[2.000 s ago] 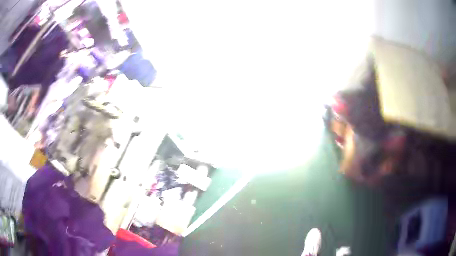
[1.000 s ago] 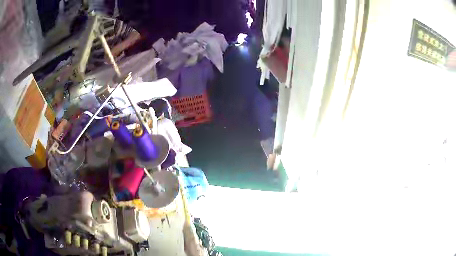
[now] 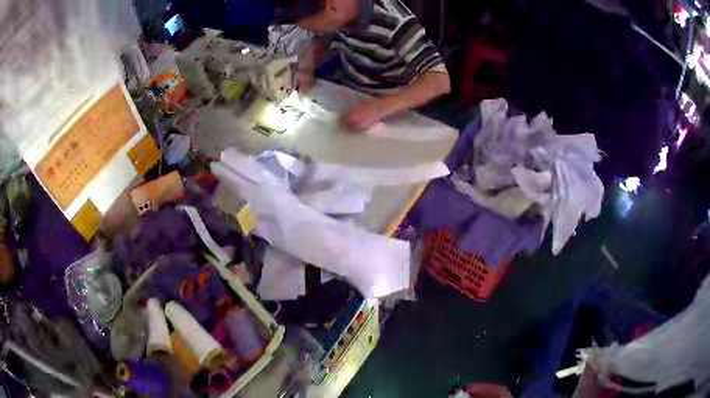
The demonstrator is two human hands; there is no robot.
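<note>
Neither of my hands shows clearly. A reddish, skin-toned shape (image 3: 489, 390) is cut off by the bottom edge, with a small whitish bit beside it. Another skin-toned shape (image 3: 588, 381) lies at the lower right, next to short pale strips. I cannot tell whether these are my hands. Nearest in front, long white-lilac cut pieces (image 3: 335, 241) lie across a sewing table (image 3: 416, 128) and hang over its near edge. Another person in a striped shirt (image 3: 389, 47) sits behind the table, a forearm resting on it near the lit sewing machine (image 3: 268, 74).
A red crate (image 3: 465, 268) holds lilac cloth and a crumpled pile of pale pieces (image 3: 537, 167). At left are an orange-and-white notice (image 3: 89, 155) and a tray (image 3: 261, 361) of thread cones. Whitish fabric (image 3: 669, 350) is at the lower right. Dark green floor (image 3: 436, 350) lies between.
The view has swung from the bright white area to the dim sewing stations. The crate and pale pile appear nearer, and the seated person has come into view.
</note>
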